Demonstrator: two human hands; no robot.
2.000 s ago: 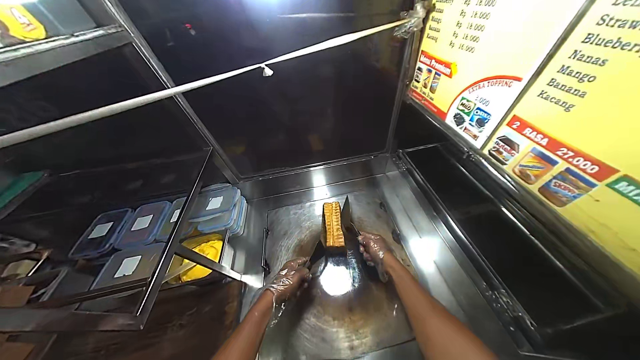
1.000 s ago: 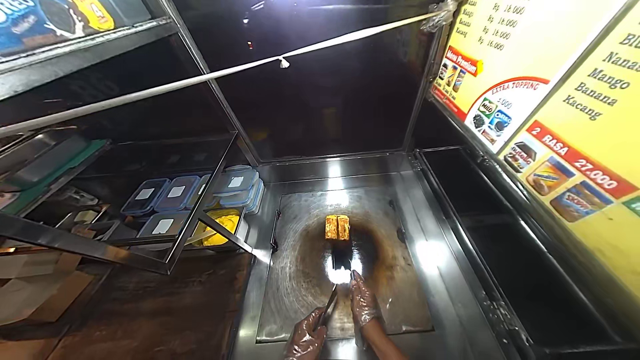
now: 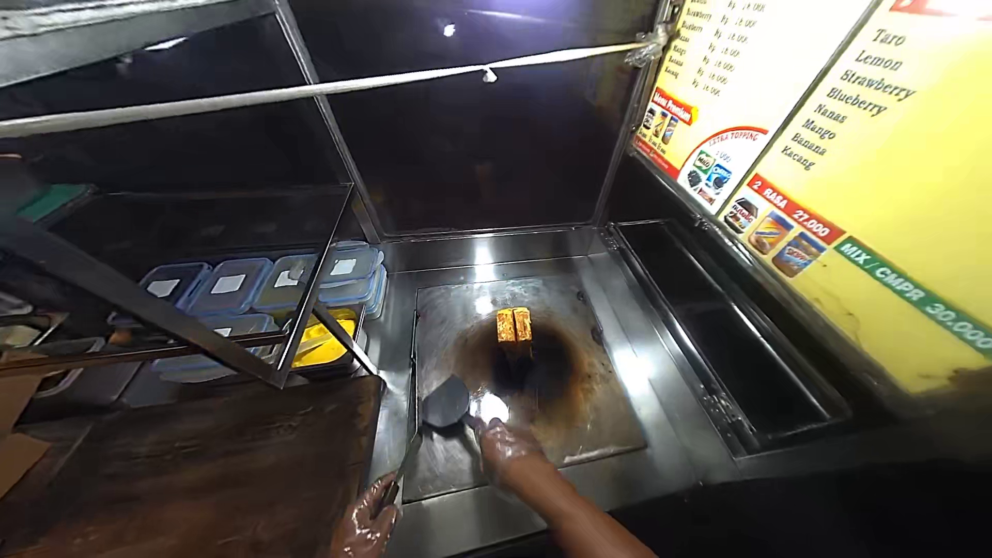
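Observation:
Browned bread (image 3: 514, 325), in two blocks side by side, lies on a flat metal griddle (image 3: 542, 293) with dark scorching around its middle. My left hand (image 3: 370, 518), in a clear plastic glove, grips the handle of a spatula (image 3: 408, 457) at the griddle's near left edge. My right hand (image 3: 508, 453), also gloved, is shut on the handle of a second spatula; a dark blade (image 3: 446, 402) lies low over the griddle's left side, in front of the bread. Where the two tools overlap, which blade belongs to which is hard to tell.
Lidded plastic boxes (image 3: 229, 284) and a container of yellow spread (image 3: 324, 341) stand on the left behind a metal frame (image 3: 297, 329). A dark wooden board (image 3: 194, 465) lies at the near left. A yellow menu board (image 3: 891, 194) rises at the right, beside a dark recessed tray (image 3: 721, 325).
Two seconds ago the spatulas flanked the bread; now they are away from it. Since one second ago my left hand has moved left, to the griddle's edge, and the blade shows at the griddle's left.

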